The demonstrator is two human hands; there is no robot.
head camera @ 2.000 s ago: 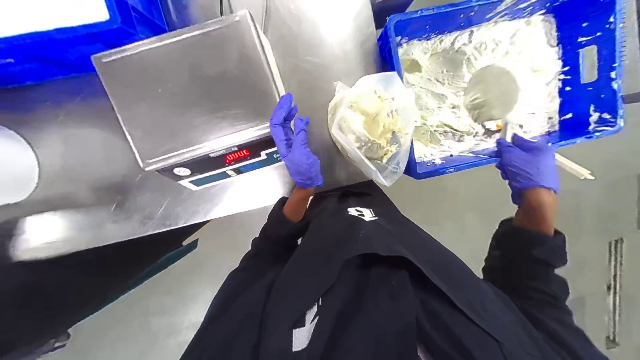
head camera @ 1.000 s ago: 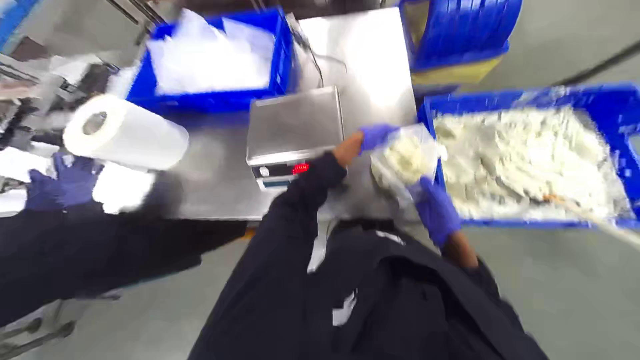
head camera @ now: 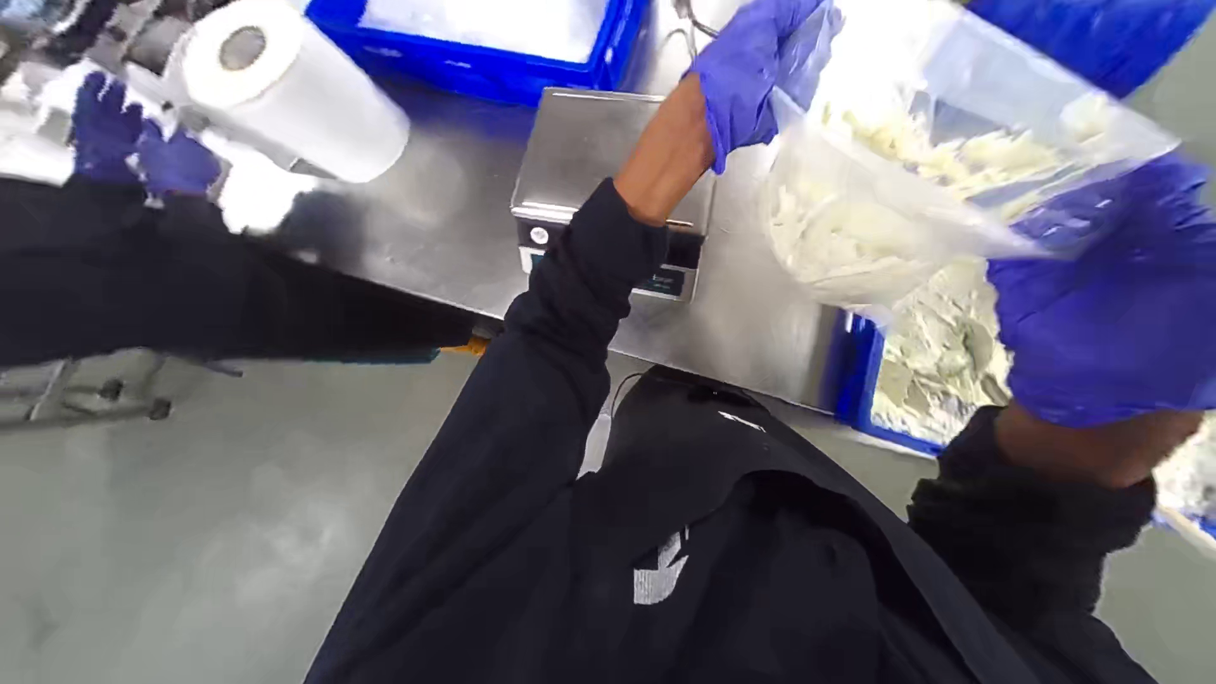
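A clear plastic bag [head camera: 855,218] with a pale, creamy, lumpy food mass in it is held up at the upper right. My left hand [head camera: 755,81], in a purple glove, grips the bag's edge on its left side. On the right side my right hand [head camera: 1107,294], also gloved in purple, is closed on the bag's rim. Left of the bag, a digital bench scale [head camera: 594,157] with a steel platform stands partly behind my left forearm. Below and behind the bag, a blue crate [head camera: 864,375] holds more of the pale mass, largely hidden by the bag and my right hand.
The steel table [head camera: 446,209] carries a large white roll [head camera: 294,90] and a blue crate [head camera: 475,66] with white material at the back. At the far left are a co-worker's purple-gloved hands [head camera: 142,142]. Another blue container [head camera: 1102,38] stands at the upper right.
Two seconds ago the bag stood beside the scale and my right hand held a scoop over the crate. Both hands now hold the bag up, closer to the camera. The view has shifted.
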